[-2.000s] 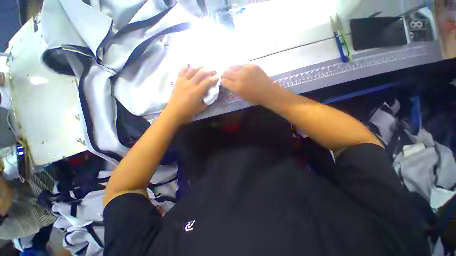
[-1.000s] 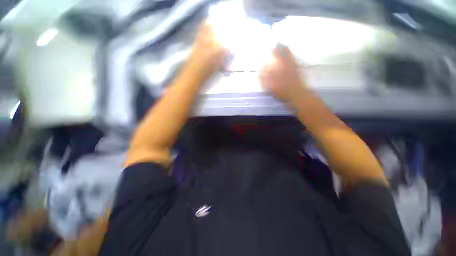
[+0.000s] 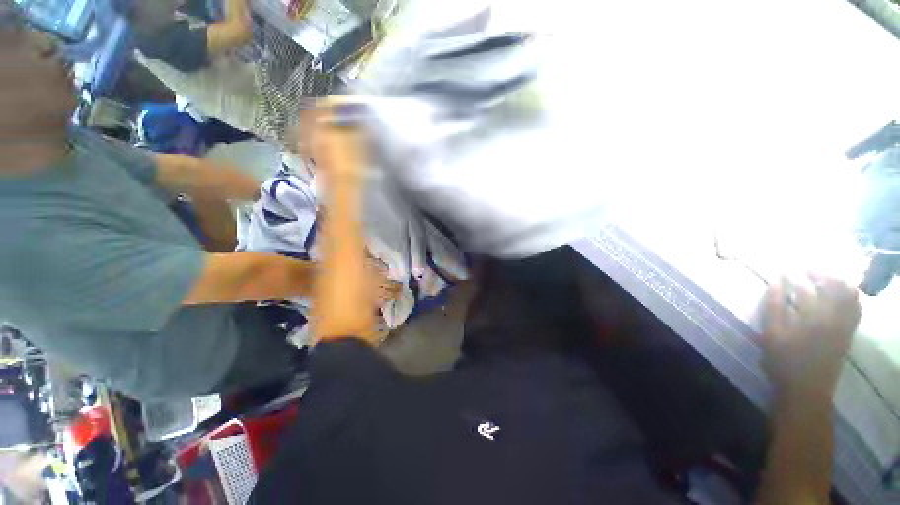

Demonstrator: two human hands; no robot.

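A light grey garment body (image 3: 493,168) with dark stripes lies over the left end of the white table and is motion-blurred. My left hand (image 3: 336,123) is stretched forward at the garment's left side, blurred; whether its fingers grip cloth cannot be told. My right hand (image 3: 809,321) rests on the white table (image 3: 691,128) near its front edge at the right, fingers bent, with no object visible in it. A dark thread or line runs on the table beside it.
A person in a grey-green shirt (image 3: 109,266) stands close at the left, arms at a grey and navy garment bundle (image 3: 286,212). An edge ruler (image 3: 651,276) runs along the table front. A red and white basket (image 3: 235,464) is at lower left.
The view has swung left, bringing the other person into sight. My hands have moved far apart, the left out over the garment's side and the right to the table at right. The garment has shifted.
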